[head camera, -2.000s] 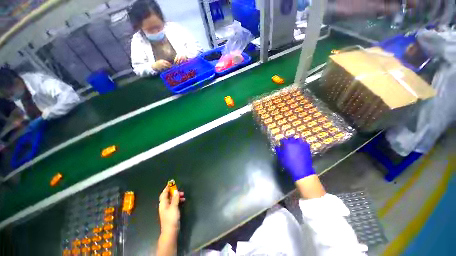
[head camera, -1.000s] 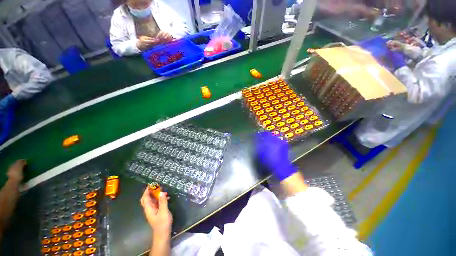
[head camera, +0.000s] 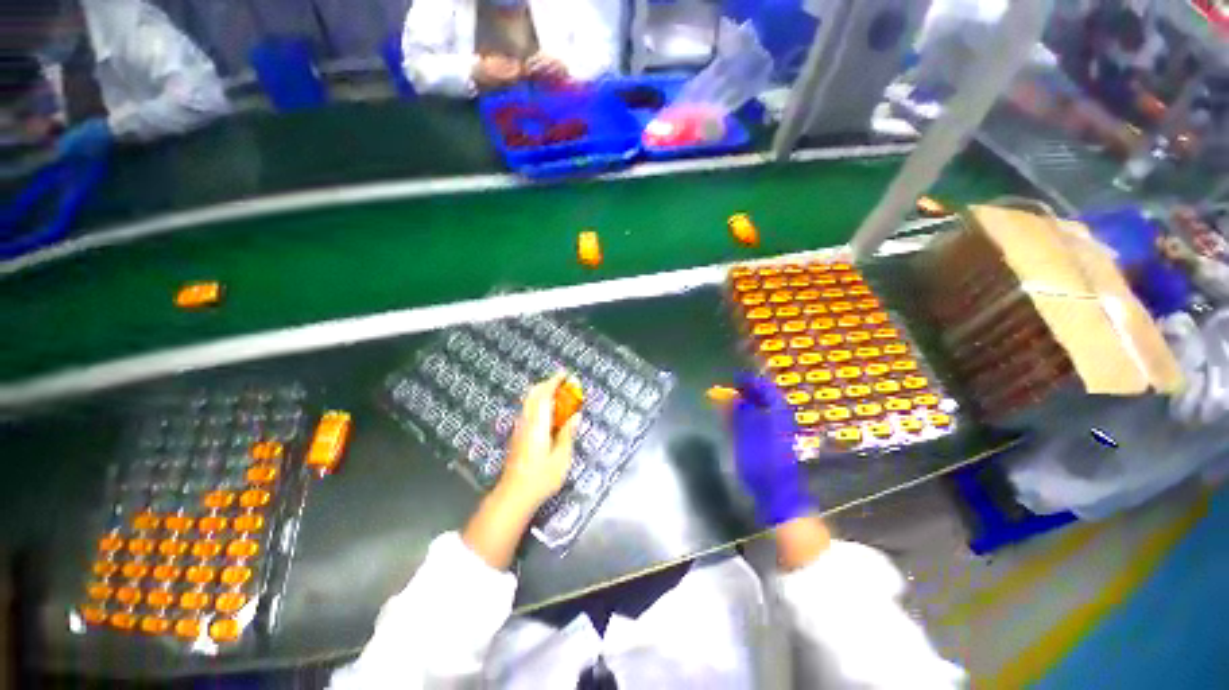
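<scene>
My left hand (head camera: 537, 452), bare, holds an orange component (head camera: 569, 400) in its fingertips above an empty clear blister tray (head camera: 465, 429) on the bench. My right hand (head camera: 771, 452), in a purple-blue glove and blurred, is at the near left edge of a tray (head camera: 842, 353) filled with orange components. A small orange component (head camera: 722, 394) shows at its fingertips, outside the tray pockets, and seems gripped. A part-filled tray (head camera: 182, 532) lies at the left, its far pockets empty. A single orange component (head camera: 329, 441) lies beside it.
Beyond the pale rail (head camera: 351, 330), the green belt (head camera: 445, 243) carries several spaced orange components. A slanted post (head camera: 930, 148) and an open carton (head camera: 1065, 303) stand at the right. Blue bins (head camera: 573, 128) and people in white coats are across the belt.
The empty tray has appeared on the bench since the oldest frame. My left hand has moved right, over it, with its component. An orange component now shows at my right fingertips. Another hand at the left is gone.
</scene>
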